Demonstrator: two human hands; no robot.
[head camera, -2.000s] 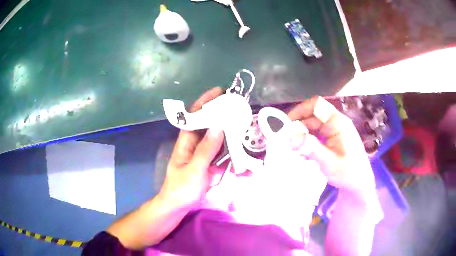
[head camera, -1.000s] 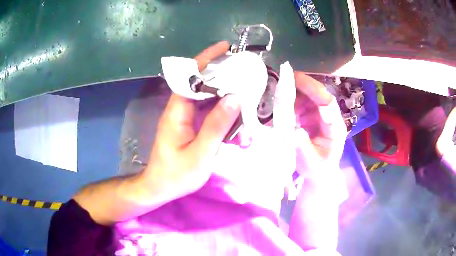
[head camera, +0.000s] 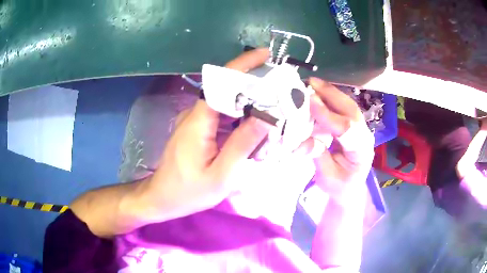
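Note:
A white toy motorcycle (head camera: 267, 88) is held over my lap, just off the bench edge. Its pale wire loop and small silvery spring point up over the bench. My left hand (head camera: 200, 149) grips it from the left, with fingers behind it and the thumb in front. My right hand (head camera: 339, 128) holds a white curved body part (head camera: 300, 120) with a dark oval opening against the toy's right side. Glare washes out the lower part of the toy and my right fingertips, so the exact contact there cannot be told.
A green bench (head camera: 160, 37) spans the top, with a blue-and-white patterned strip (head camera: 344, 20) near its pale rail (head camera: 389, 37). Blue crates (head camera: 392, 120) with parts, a red stool (head camera: 408, 154) and another person's arm (head camera: 472, 165) are at right. A white sheet (head camera: 41, 125) is at left.
The white body part has come from apart at right to against the toy, its dark opening turned back into view. The toy has tilted, and the glue bottle has left the picture.

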